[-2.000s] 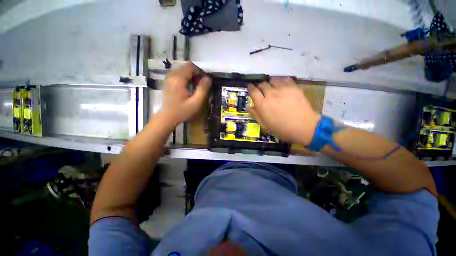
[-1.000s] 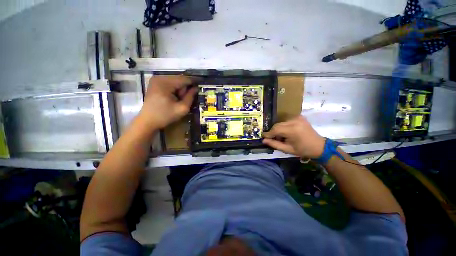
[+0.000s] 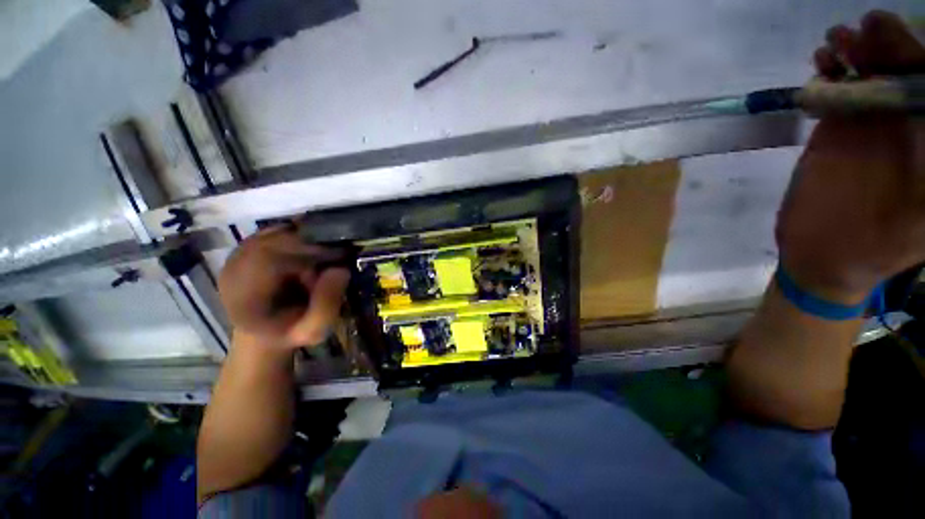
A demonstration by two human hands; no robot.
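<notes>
A circuit board panel [image 3: 451,304] with bright yellow parts lies in a black carrier frame [image 3: 559,274] between the conveyor rails. My left hand [image 3: 284,286] is at the frame's upper left corner, blurred, with fingers bent; whether it grips anything is unclear. My right hand [image 3: 852,162] is raised at the far right, around the tan body of a powered screwdriver [image 3: 862,96]. The tool lies roughly level, its pale tip pointing left, away from the board. A blue strap is on my right wrist.
A tan sheet [image 3: 629,243] lies under the frame. Metal cross bars [image 3: 137,182] cross the rails at left. A thin dark rod [image 3: 446,65] and a dotted cloth [image 3: 208,46] lie beyond the rail. Another yellow-part board [image 3: 30,350] is at the far left.
My right hand has left the frame's lower right corner and taken hold of the screwdriver at the right. My left hand stays by the upper left corner. The view has shifted and tilted.
</notes>
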